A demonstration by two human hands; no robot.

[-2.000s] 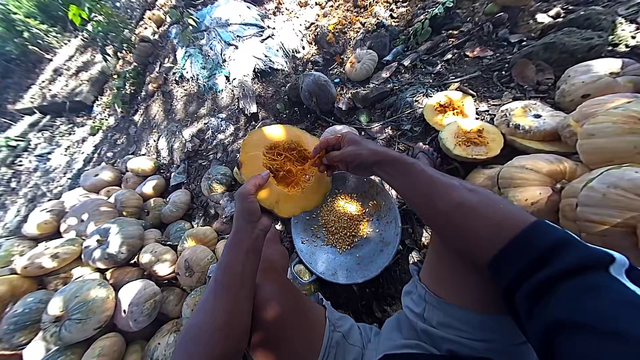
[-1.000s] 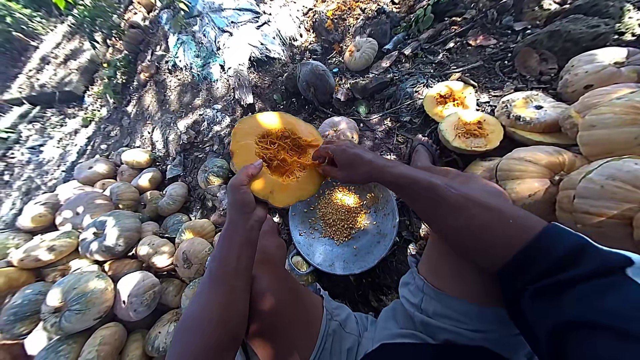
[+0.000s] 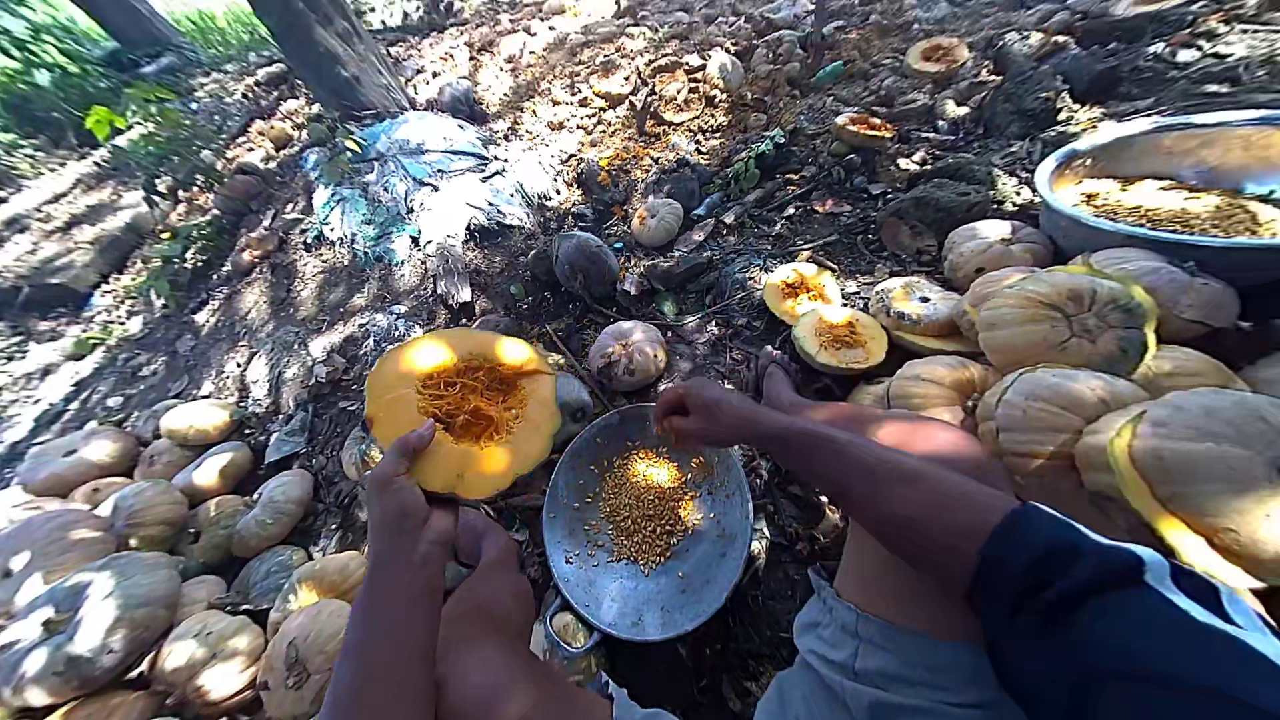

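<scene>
My left hand [image 3: 405,500] grips the lower edge of a halved pumpkin [image 3: 520,440], its thumb on the cut orange face. Stringy pulp fills the hollow of that half, which is tilted toward me. Over the upper right rim of a round metal pan [image 3: 640,625] is my right hand [image 3: 700,412], fingers curled; whether anything is between them cannot be made out. A heap of pumpkin seeds [image 3: 650,510] lies in the pan, with a few scattered around it.
Whole pumpkins [image 3: 80,620] are piled at the left, and larger ones [image 3: 1065,320] at the right. Two cut pumpkin halves [image 3: 840,340] lie ahead of my foot. A big metal basin [image 3: 1100,225] with seeds stands at the far right. A whole pumpkin [image 3: 628,355] sits just beyond the pan.
My right hand has left the pumpkin's hollow and moved right, over the pan's rim. The left hand still holds the half, now apart from the right hand. The view has shifted, showing the basin.
</scene>
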